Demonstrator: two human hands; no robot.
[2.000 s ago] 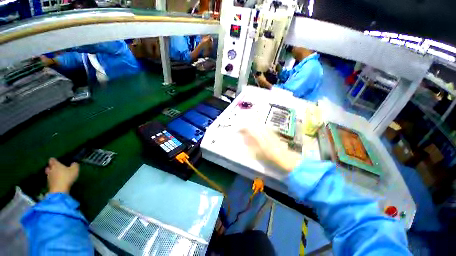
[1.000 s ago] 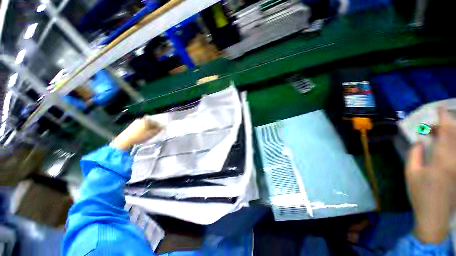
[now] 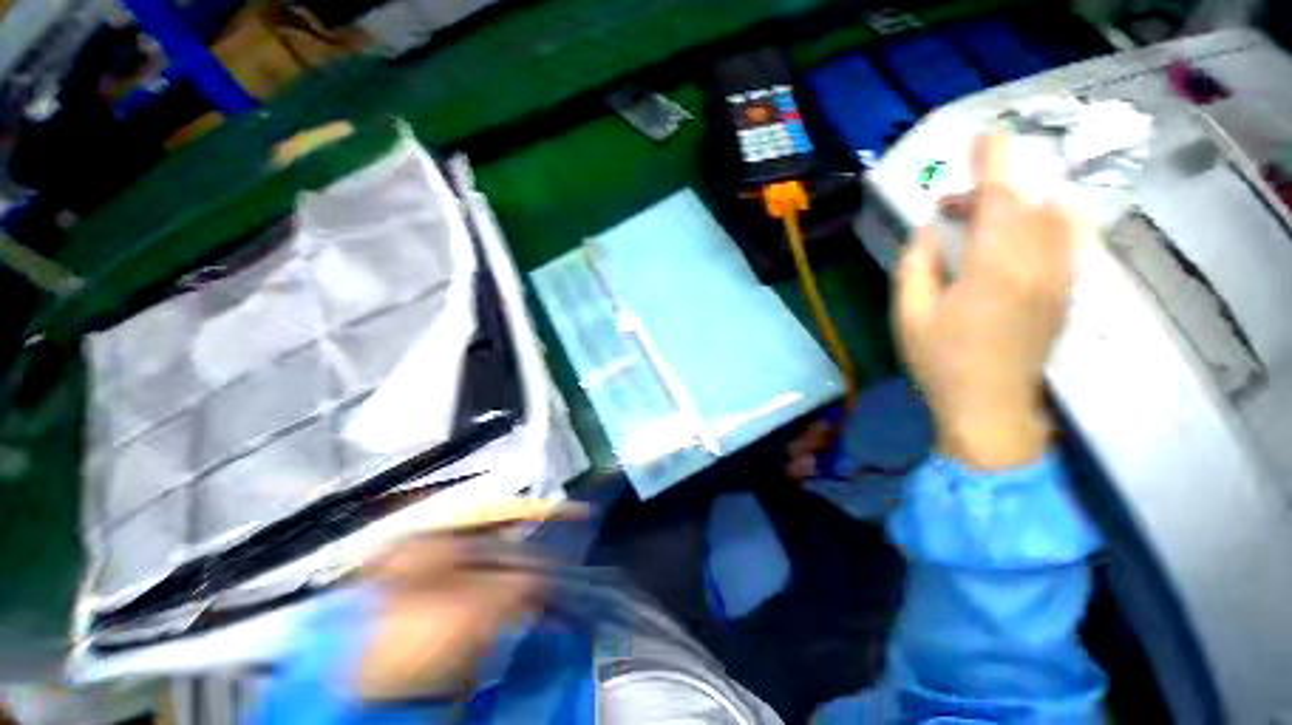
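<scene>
My left hand (image 3: 454, 602) is strongly blurred at the bottom, over the front edge of the tray stack. A thin edge shows by its fingers, but I cannot tell whether it holds it. The stack of blister trays has a crinkled white interleaf sheet (image 3: 284, 340) on top, with black tray edges below. My right hand (image 3: 992, 305) is over the near left corner of the white machine table (image 3: 1148, 333). Its index finger points up and the thumb is apart. A blurred whitish thing (image 3: 1098, 139) lies beyond the fingertips; I cannot tell if they touch it.
A pale blue sheet (image 3: 709, 333) lies right of the trays. Behind it are the teach pendant (image 3: 765, 128) with its orange cable (image 3: 811, 290), blue-faced rectangles (image 3: 921, 78) and a small slotted piece (image 3: 649, 112) on the green mat (image 3: 567, 170). The wearer's lap is at bottom centre.
The view has turned left, then partly back right. My left hand has moved from the tray stack's left side to its front edge. My right hand remains over the machine table, now nearer the view's middle.
</scene>
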